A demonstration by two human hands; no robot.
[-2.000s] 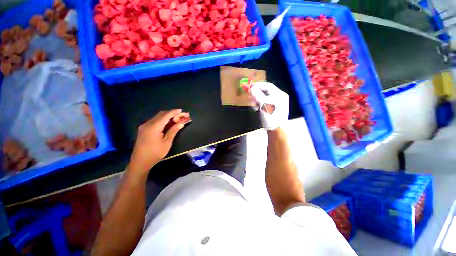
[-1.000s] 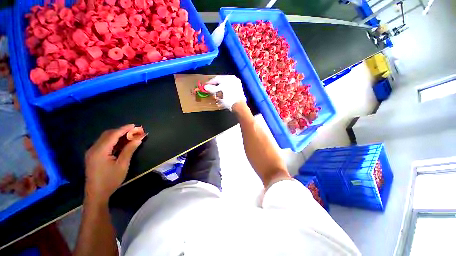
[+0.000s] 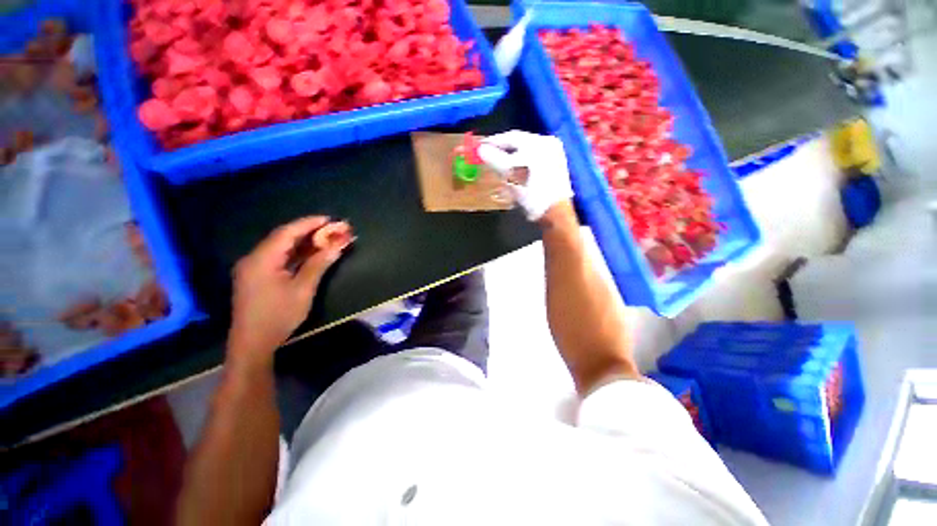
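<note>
My left hand (image 3: 275, 293), bare, holds a brownish part (image 3: 331, 235) between thumb and fingertips above the dark bench. My right hand (image 3: 536, 173), in a white glove, pinches a red part (image 3: 471, 147) at the small green cup (image 3: 466, 170). The part is over or at the cup's rim; contact cannot be told. The cup sits on the tan cardboard pad (image 3: 440, 190).
A blue bin of red parts (image 3: 329, 128) lies at the back. A bin of brown parts on film (image 3: 170, 247) is at left, one of darker red assemblies (image 3: 709, 170) at right. A whitish bottle (image 3: 511, 46) stands between bins. Blue crates (image 3: 765, 396) are on the floor.
The camera view swung right and then partly back left. My left hand still holds the brownish part. The red part in my right hand now shows raised above the green cup's back side.
</note>
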